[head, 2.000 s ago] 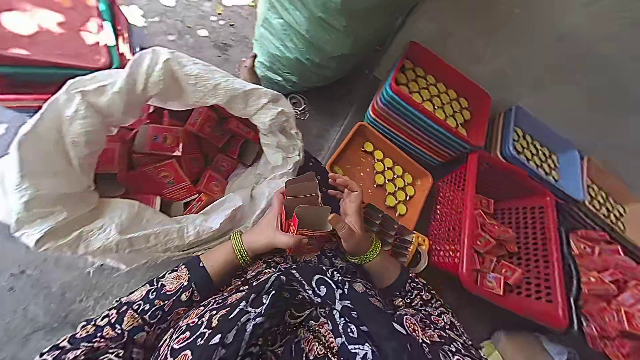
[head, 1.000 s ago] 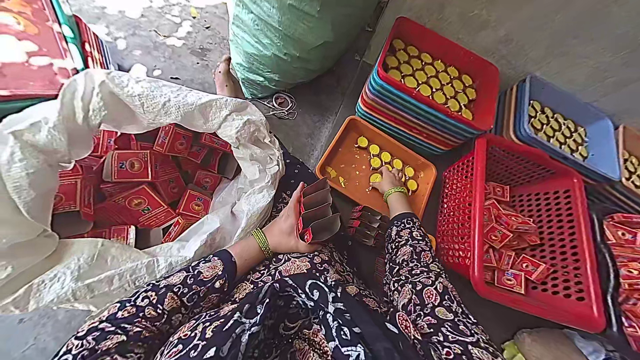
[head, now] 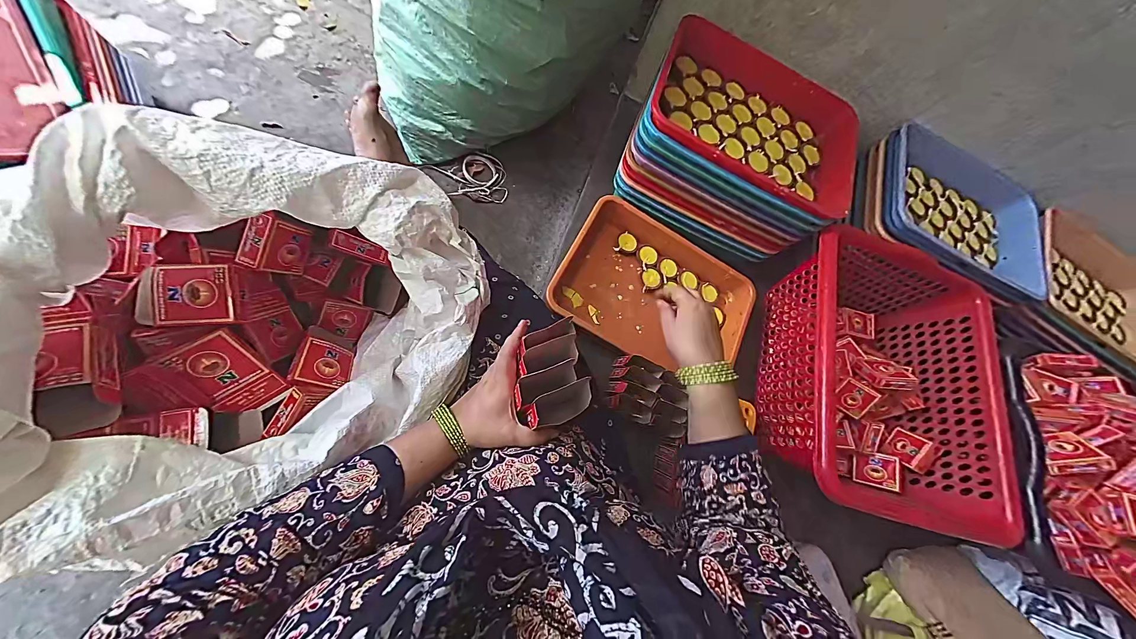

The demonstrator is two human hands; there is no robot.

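My left hand (head: 497, 404) grips several small red cardboard boxes (head: 555, 377) side by side, their open ends facing up. My right hand (head: 690, 327) reaches into an orange plastic tray (head: 590, 257), its fingertips down among small round yellow-topped pieces (head: 668, 268); whether it holds one cannot be told. More of these pieces stand in a row along the tray, with yellow crumbs at its left. Between my forearms, more boxes with dark open ends (head: 643, 390) lie near my lap. A white woven sack (head: 426, 266) at the left holds many red boxes (head: 191, 295).
A red tray (head: 839, 169) of yellow-topped pieces tops a stack behind the orange one. A red perforated basket (head: 954, 524) with small red boxes stands right, near a blue tray (head: 1025, 248) and a heap of red boxes (head: 1087, 453). A green sack (head: 479, 80) stands ahead beside a bare foot (head: 371, 124).
Two seconds ago both my hands were together at the boxes; my right hand has since moved to the orange tray. Fewer yellow-topped pieces now lie in that tray.
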